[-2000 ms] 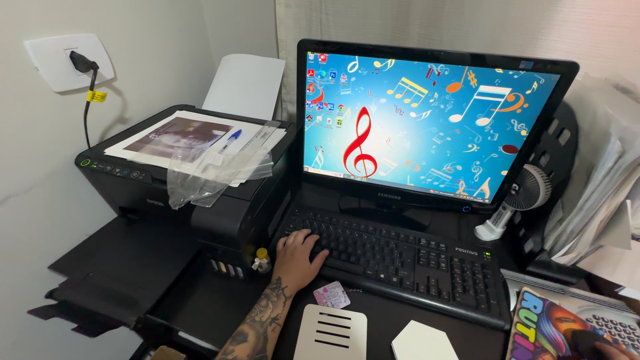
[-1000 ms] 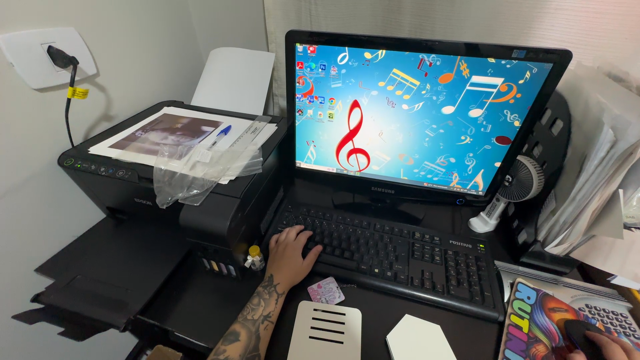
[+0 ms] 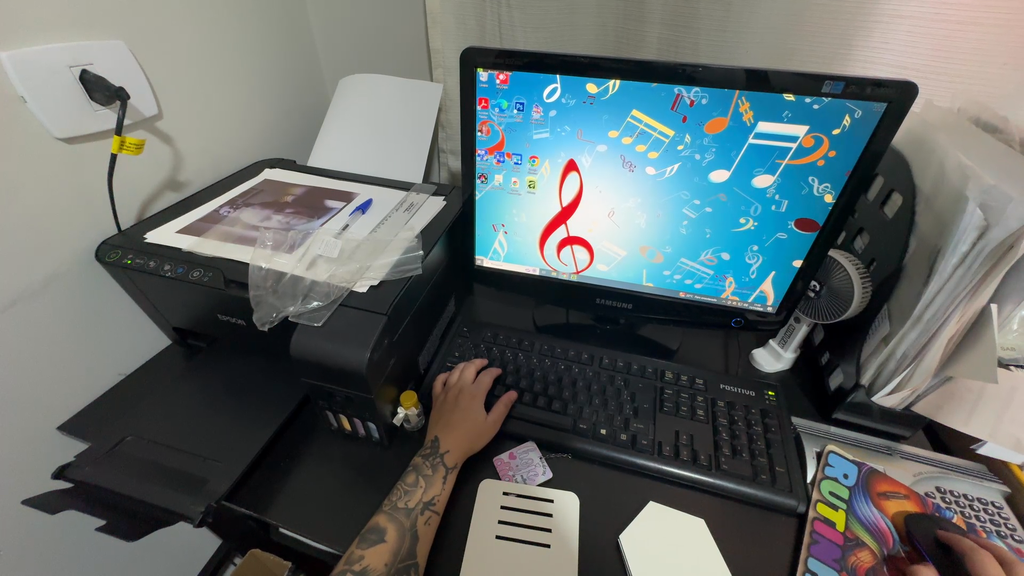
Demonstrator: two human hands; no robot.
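My left hand (image 3: 468, 408) rests on the left end of a black keyboard (image 3: 608, 400), its fingers spread over the keys. At the lower right edge, my right hand (image 3: 964, 552) is partly out of view and lies over a black computer mouse (image 3: 932, 532) on a colorful printed mouse pad (image 3: 864, 512). Behind the keyboard stands a Samsung monitor (image 3: 680, 192) showing a desktop with music-note wallpaper and icons. A small square keychain tag (image 3: 522, 464) lies just below the keyboard, near my left wrist.
An Epson printer (image 3: 240, 296) at left bears printed sheets, a blue pen (image 3: 356, 214) and a clear plastic bag (image 3: 320, 276). A yellow-capped bottle (image 3: 410, 410) stands beside it. A slotted white plate (image 3: 524, 532), white cut shapes (image 3: 672, 544), a small fan (image 3: 824, 296) and stacked papers (image 3: 952, 280) surround the keyboard.
The view has shifted slightly. Both hands have stayed in about the same places, left on the keyboard and right at the mouse.
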